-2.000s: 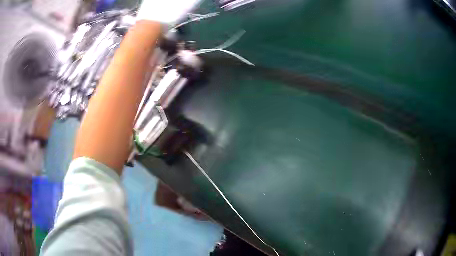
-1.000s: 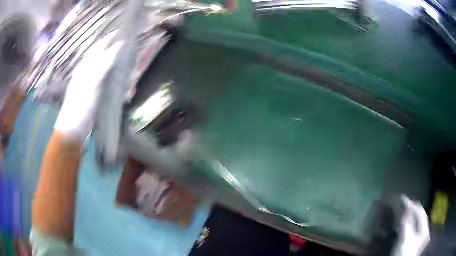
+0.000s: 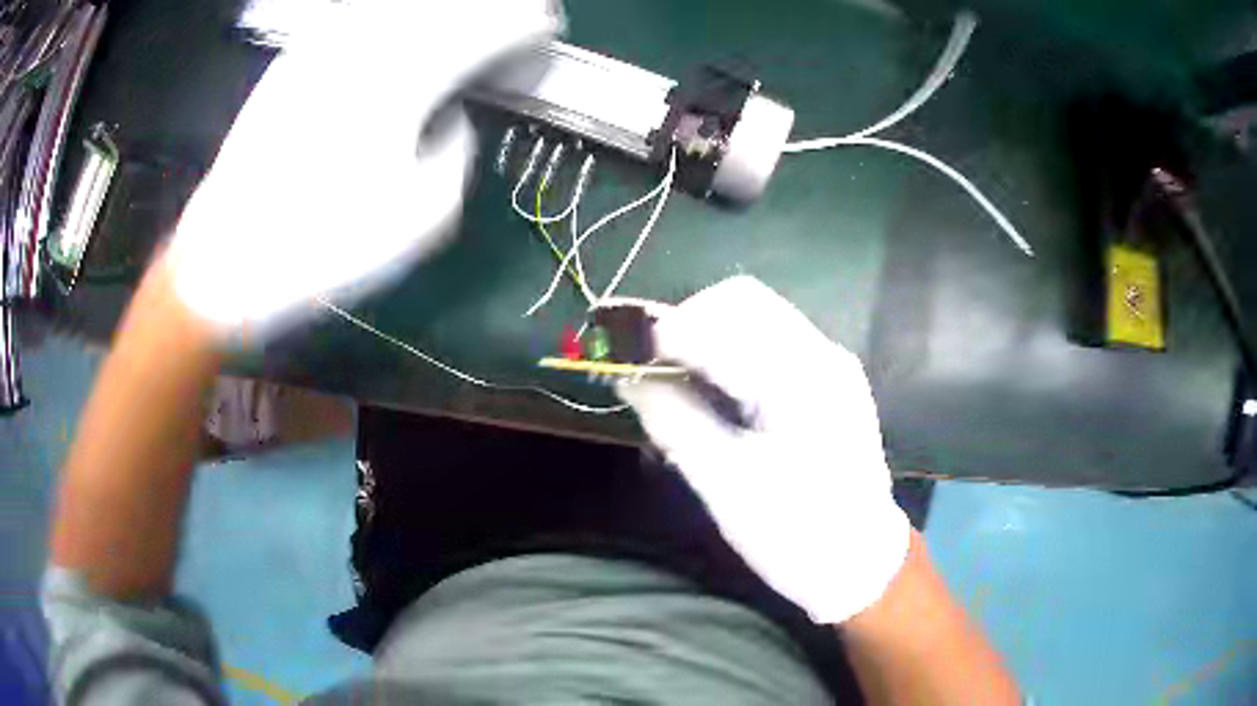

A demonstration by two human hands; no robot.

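A silver bar unit (image 3: 593, 94) lies on the green mat, with a black end bracket (image 3: 710, 124) and a white round end piece (image 3: 755, 149). My gloved left hand (image 3: 365, 152) is over the bar's left part; it is blurred and its fingertips are closed around the bar. My gloved right hand (image 3: 772, 428) holds a small circuit board (image 3: 607, 367), seen edge-on, with black, green and red parts, near the bench's front edge. White lead wires (image 3: 631, 248) and a yellow one (image 3: 547, 221) run from the unit and its row of terminals (image 3: 549, 152) to the board.
A thin solder wire (image 3: 455, 370) curves along the bench's front edge. A yellow plate (image 3: 1136, 295) with a dark holder stands at the right. Long bars (image 3: 39, 152) and a small framed piece (image 3: 86, 200) lie at the left. Loose white wires (image 3: 951, 155) extend right.
The view has swung, and the bar unit now lies in front of me. My right hand has come in from the lower right edge and holds the board. My left hand has moved onto the bar.
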